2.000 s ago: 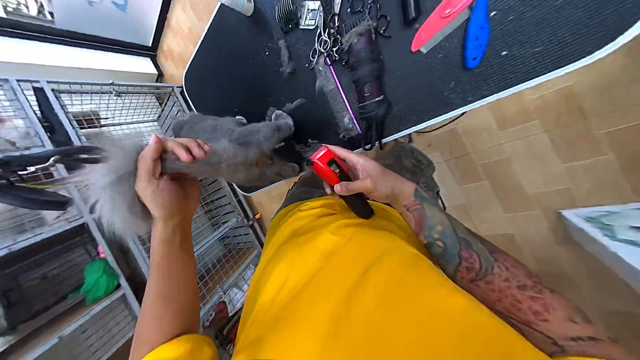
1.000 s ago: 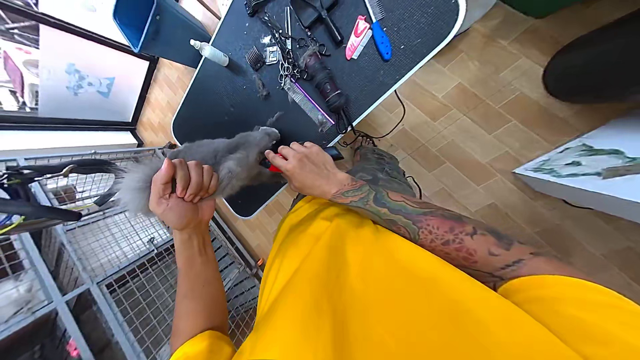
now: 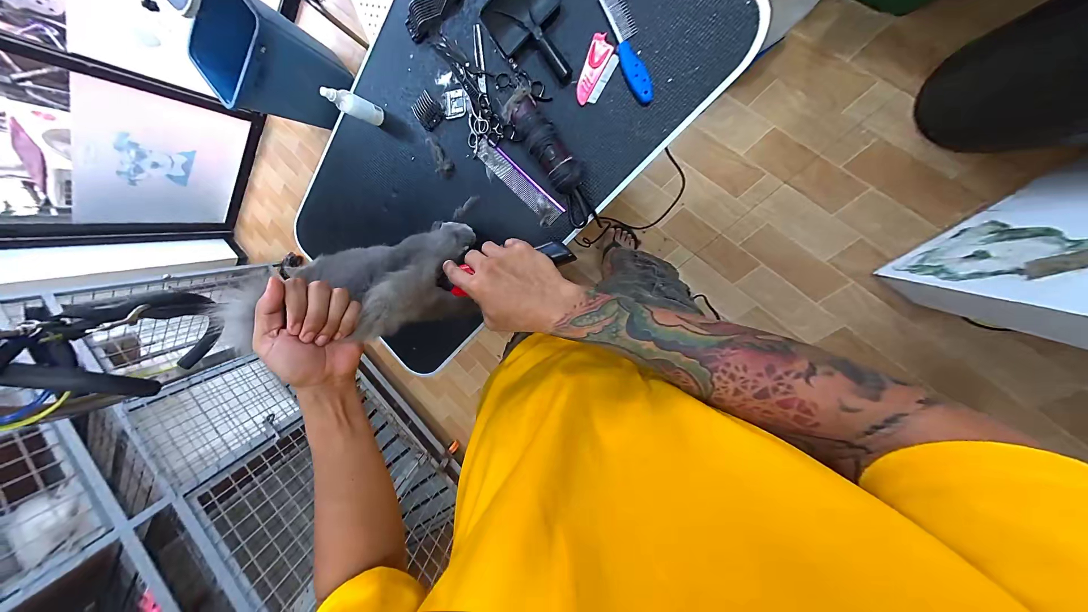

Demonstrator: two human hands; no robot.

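A grey long-haired animal [image 3: 395, 276], which looks like a cat, stretches from my left hand toward the grooming table [image 3: 340, 183]; its face is hard to make out. My left hand [image 3: 310, 327] is closed around the fur at its upper part, fingers curled. My right hand [image 3: 518, 285] grips a red and black hair clipper [image 3: 459, 276] against the animal's far end, mostly covered by the fingers. On the table lie a purple-edged metal comb [image 3: 520, 178], several scissors [image 3: 483, 102], a dark corded tool [image 3: 548, 144] with fur on it and a tuft of grey fur [image 3: 440, 157].
A blue-handled comb [image 3: 633, 72], a pink-handled tool [image 3: 595, 70], a black dustpan [image 3: 531, 30], a clipper guard comb [image 3: 427, 110] and a white bottle [image 3: 353, 105] rest on the table. A blue bin [image 3: 280, 64] stands beside it. Wire cages [image 3: 212, 425] are at left; a black cable [image 3: 671, 200] hangs over the edge.
My right hand has turned over, its back now toward the view, and the clipper that showed plainly two seconds ago is mostly hidden. My left hand keeps its hold. The view has shifted.
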